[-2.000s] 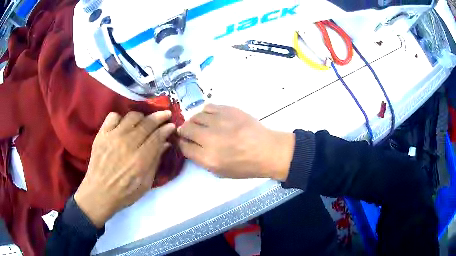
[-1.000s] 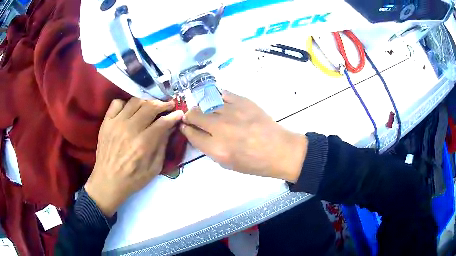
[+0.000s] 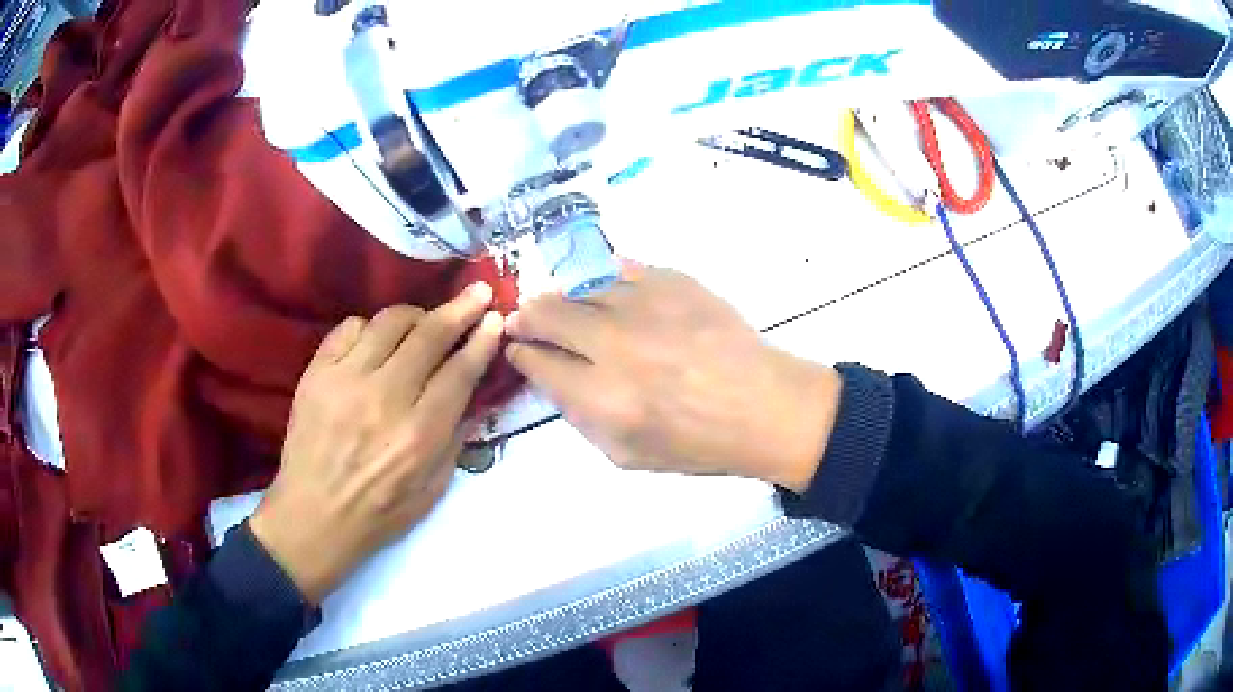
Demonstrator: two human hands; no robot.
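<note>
A dark red knit garment lies in a large heap left of the needle, its edge running under the presser foot of the white sewing machine. My left hand lies on the cloth, fingertips pressing it just in front of the needle. My right hand has its fingertips on the same cloth edge, close beside the left ones. A clear greyish attachment stands by my right fingers. The cloth under my fingertips is mostly hidden.
Yellow- and red-handled scissors with a blue cord and a slim black tool lie right of the needle. The ruler-marked table edge curves in front. A blue crate with dark pieces is below right. A white label shows at left.
The machine and table have shifted right in the picture. The cloth heap now spreads further over the table near my left hand. Both hands stay at the cloth by the needle.
</note>
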